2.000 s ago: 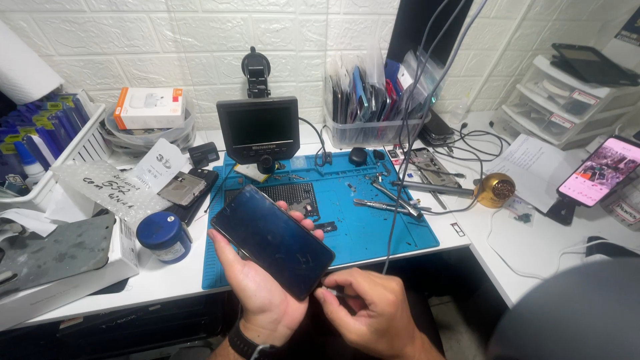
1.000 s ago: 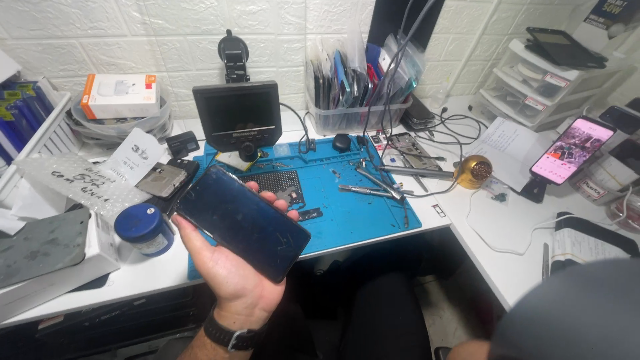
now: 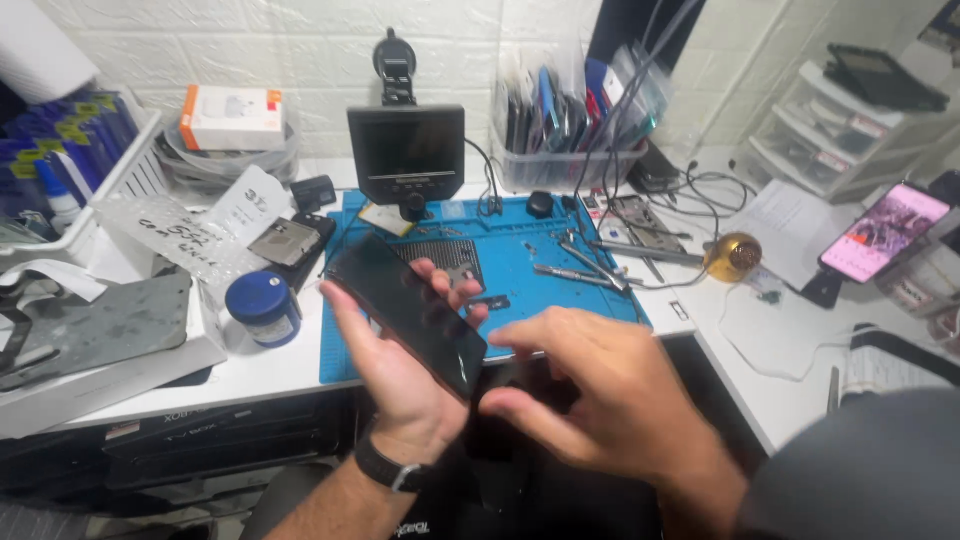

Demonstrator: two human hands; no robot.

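My left hand holds a dark smartphone, screen up and tilted, over the front edge of the blue silicone work mat. Just right of the phone's lower end is my right hand, slightly blurred, thumb and fingers apart with nothing seen between them. On the mat behind the phone lie a perforated metal plate, a small dark part and several metal hand tools. A small black monitor stands at the mat's back edge.
To the left are a blue-lidded jar, bubble wrap and a white box. A clear bin of phones, a gold round object, loose cables, a lit smartphone and a plastic drawer unit stand behind and right.
My right hand, at the phone's lower end two seconds ago and mostly out of view one second ago, is back beside it with fingers apart. My left hand still holds the phone, now tilted more steeply.
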